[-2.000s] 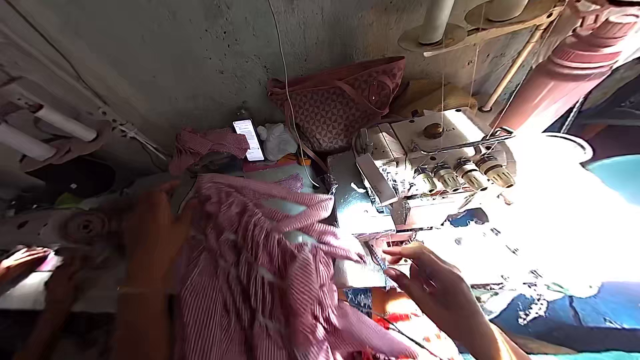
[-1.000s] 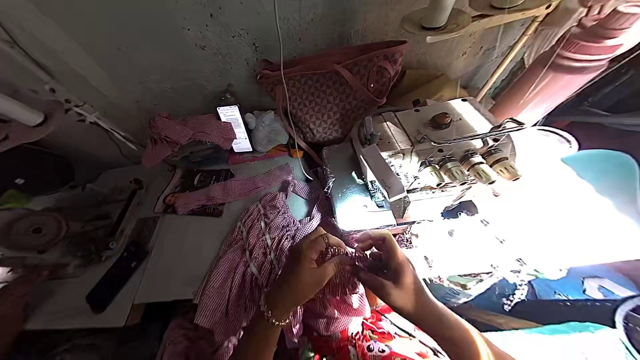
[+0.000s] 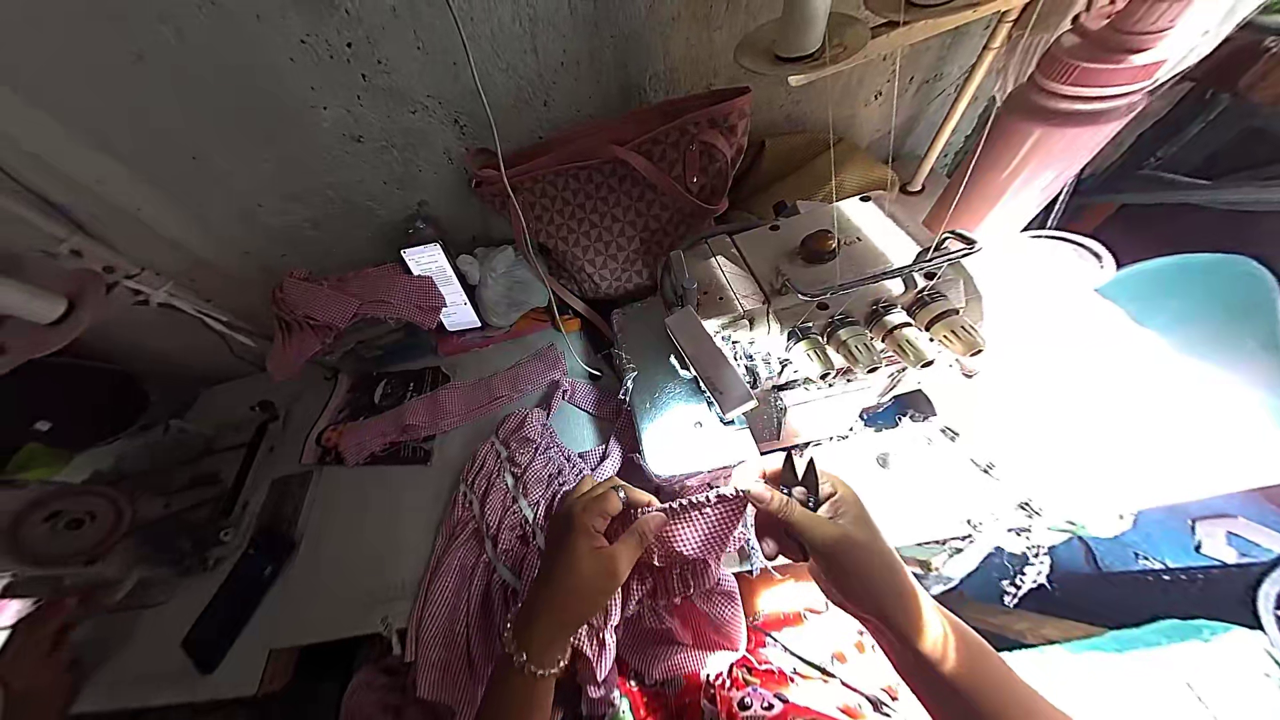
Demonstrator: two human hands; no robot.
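Red-and-white checked fabric [image 3: 700, 600] with gathered parts hangs over the near table edge, in front of an overlock sewing machine [image 3: 830, 260]. My left hand [image 3: 590, 540], wearing a ring and a beaded bracelet, pinches a gathered edge of it. My right hand [image 3: 820, 520] grips the same edge a short way to the right, the edge stretched between the two. Small dark thread snips [image 3: 800, 482] are also in my right hand, blades pointing up and parted. More of the garment lies to the left of my left hand, with white strips along it.
A checked strip [image 3: 460, 400] lies on the table at left, near a lit phone [image 3: 441, 287] and a plastic bag [image 3: 507, 283]. Behind stands a patterned handbag [image 3: 620, 200]. Another sewing machine [image 3: 80, 520] is at far left, with part of another person's hand [image 3: 40, 660] near it.
Both hands were bunched together on the fabric one second ago; now they are apart with the edge between them. Two seconds ago my right hand was off the fabric, near the machine.
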